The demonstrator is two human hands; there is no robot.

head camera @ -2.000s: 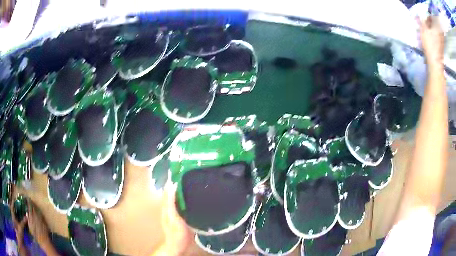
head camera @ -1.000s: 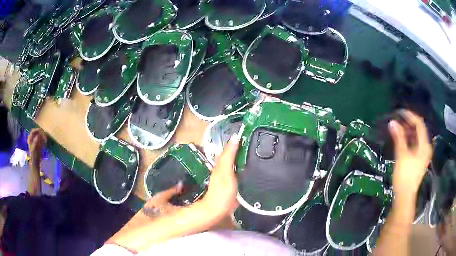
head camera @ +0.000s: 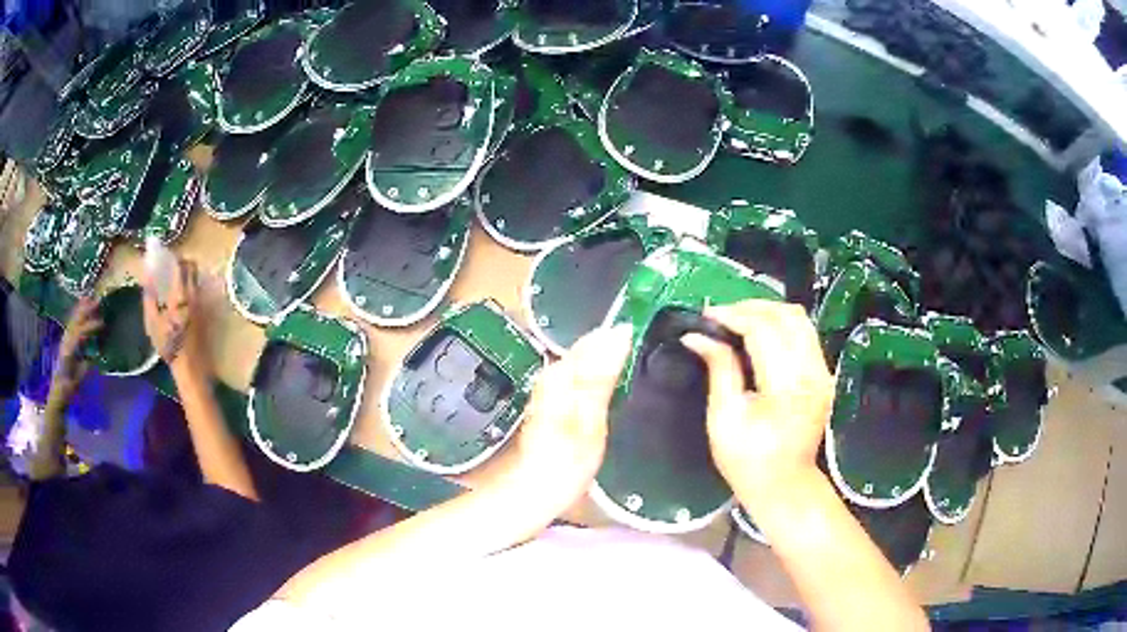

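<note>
A green-and-black housing with a pale rounded rim is in front of me, its green squarer end away from me. My left hand grips its left side. My right hand is over its right part, thumb and fingers pinching a small black pad at the top of the dark recess. The hand hides the right side of the housing and part of the pad, so I cannot tell how far the pad touches the recess.
Stacked housings overlap at left and behind, more at right. A heap of black pads lies on the green surface. At left another person's hands hold a white bottle near a housing. Cardboard shows at right; a plastic bag beyond.
My right hand has moved left from the pad heap to the held housing, now with a black pad. The other person's hand has left the nearby housing and is farther left.
</note>
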